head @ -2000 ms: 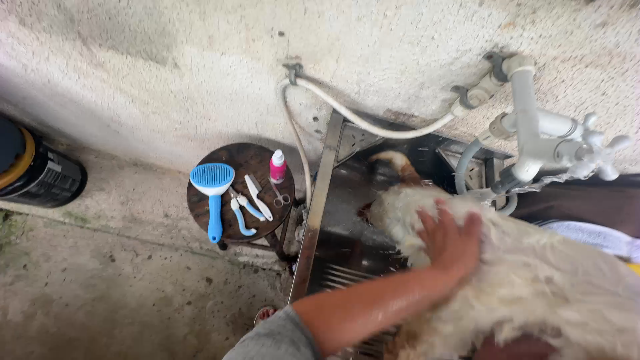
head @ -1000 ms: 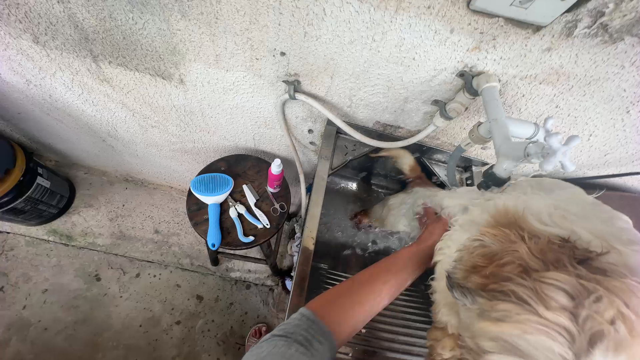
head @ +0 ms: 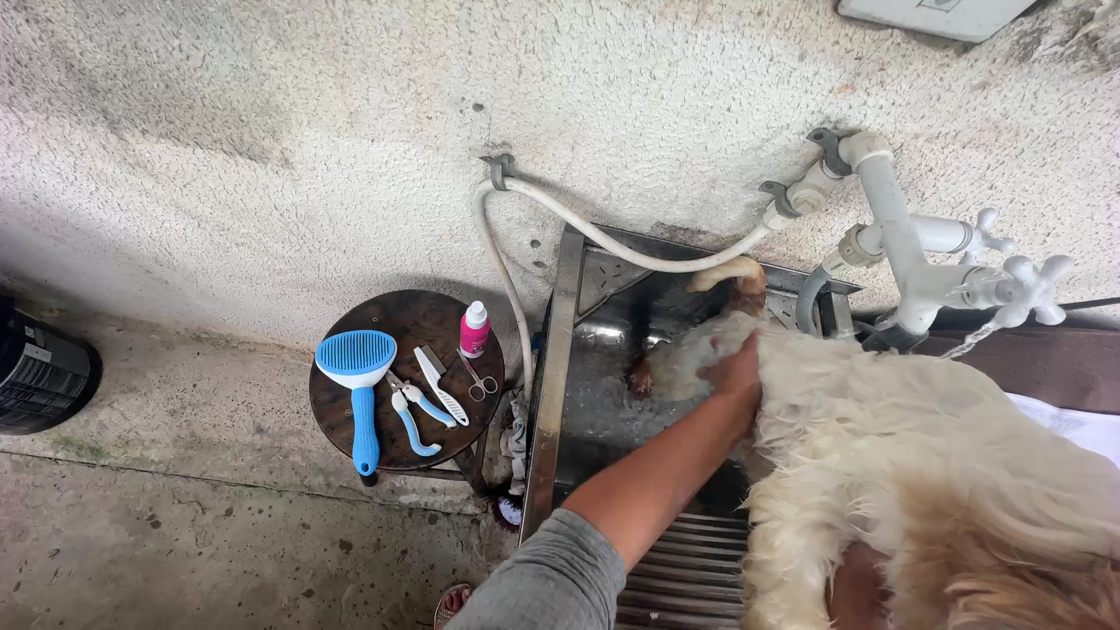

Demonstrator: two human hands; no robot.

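A wet, long-haired cream and tan dog (head: 875, 420) stands over a metal tub (head: 549, 394), its curled tail towards the wall. My left hand (head: 737, 372) touches the dog's wet hind leg (head: 678, 363); its fingers are blurred and partly hidden, so their grip is unclear. My left arm reaches up from the bottom in a grey sleeve. Low in the fur, a patch of skin (head: 862, 586) shows that may be my right hand or wrist, its fingers hidden. Water runs from the white tap (head: 1032, 290) behind the dog.
A round wooden stool (head: 337, 424) left of the tub holds a blue slicker brush (head: 357, 354), nail clippers (head: 409, 394), a white comb (head: 442, 385), small scissors (head: 477, 376) and a pink bottle (head: 474, 331). A white hose (head: 604, 236) loops along the wall. A black bucket (head: 44, 376) stands far left.
My left hand has moved from the dog's back down to its hind leg. The tan part of the dog at lower right shows more than two seconds ago.
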